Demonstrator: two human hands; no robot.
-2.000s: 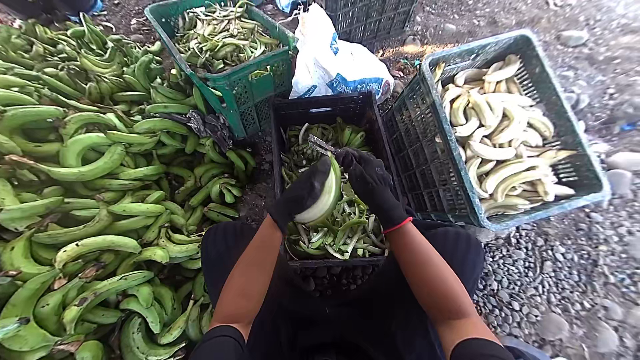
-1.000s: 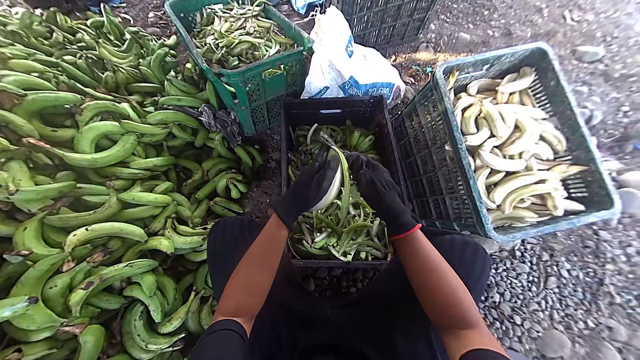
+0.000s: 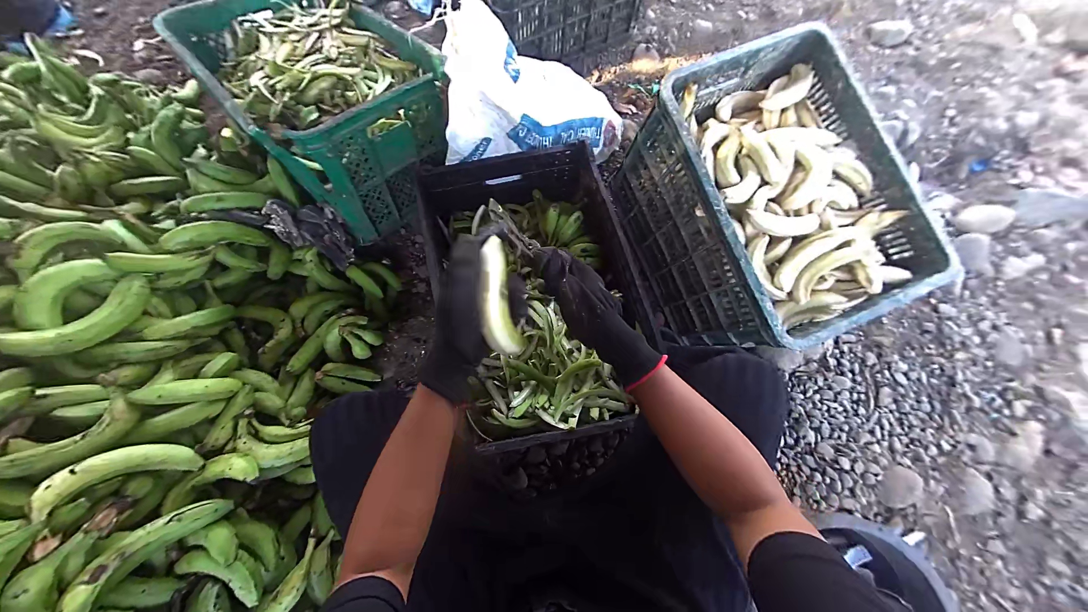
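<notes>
A pale, peeled plantain (image 3: 499,297) is in my left hand (image 3: 463,310), which wears a black glove and is slightly blurred. My right hand (image 3: 591,306), gloved in black, is just right of it with its fingers closed round a tool, seemingly a knife (image 3: 508,228), whose shape is partly hidden. Both hands are above a black plastic crate (image 3: 625,263) holding green plantain peels (image 3: 557,374) and, at its far end, a small green bunch (image 3: 561,225).
Unpeeled green plantains (image 3: 127,382) are heaped at left. A green crate (image 3: 357,144) of peels stands behind, beside a white sack (image 3: 518,102). To the right, a tilted dark green crate (image 3: 705,246) holds peeled plantains (image 3: 799,187). Pebbles (image 3: 850,408) cover the ground at right.
The long strip of peel seen hanging between my hands one second ago is off the plantain. My hands have drawn apart, and the plantain's pale flesh now faces up.
</notes>
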